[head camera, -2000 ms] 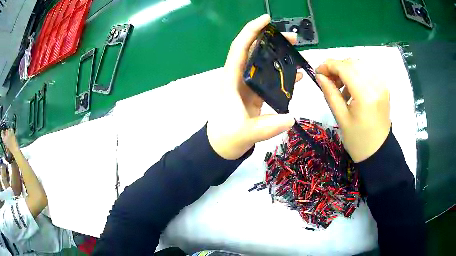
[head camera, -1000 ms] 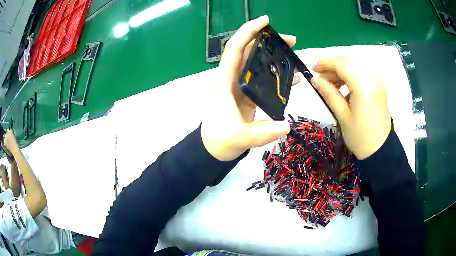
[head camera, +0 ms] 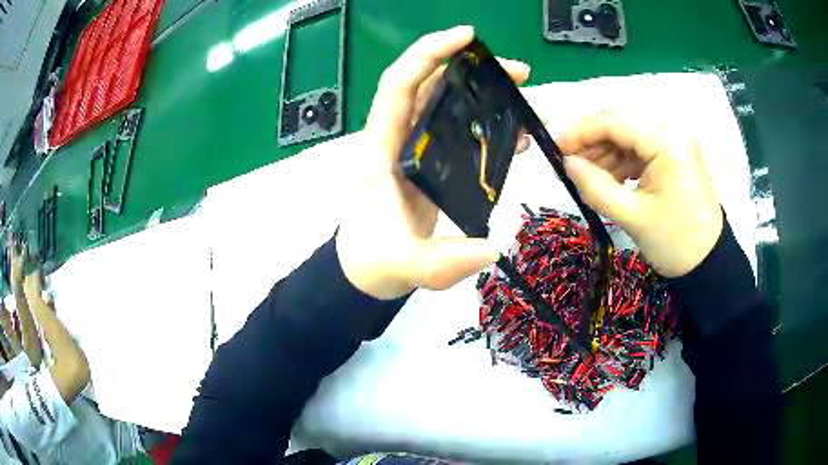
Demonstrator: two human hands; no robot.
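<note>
My left hand [head camera: 390, 213] holds a black phone frame [head camera: 454, 150] by its solid end, tilted, inner side up, with a thin gold flex cable [head camera: 485, 163] on it. The frame's open window end reaches down to the right over a pile of red-and-black side keys [head camera: 545, 309]. My right hand [head camera: 645, 186] has its thumb and finger pinched at the frame's long right edge. Whether a key is between those fingertips cannot be seen.
A white sheet [head camera: 281, 263] covers the bench. Beyond it, a green belt [head camera: 218, 118] carries several grey frames [head camera: 313, 113] and a red tray [head camera: 107, 68]. Another person's arm [head camera: 56, 331] shows at the left edge.
Both hands stay close together; my left hand and the held frame have shifted slightly left and the frame's window end shows more. The frames on the belt have moved left.
</note>
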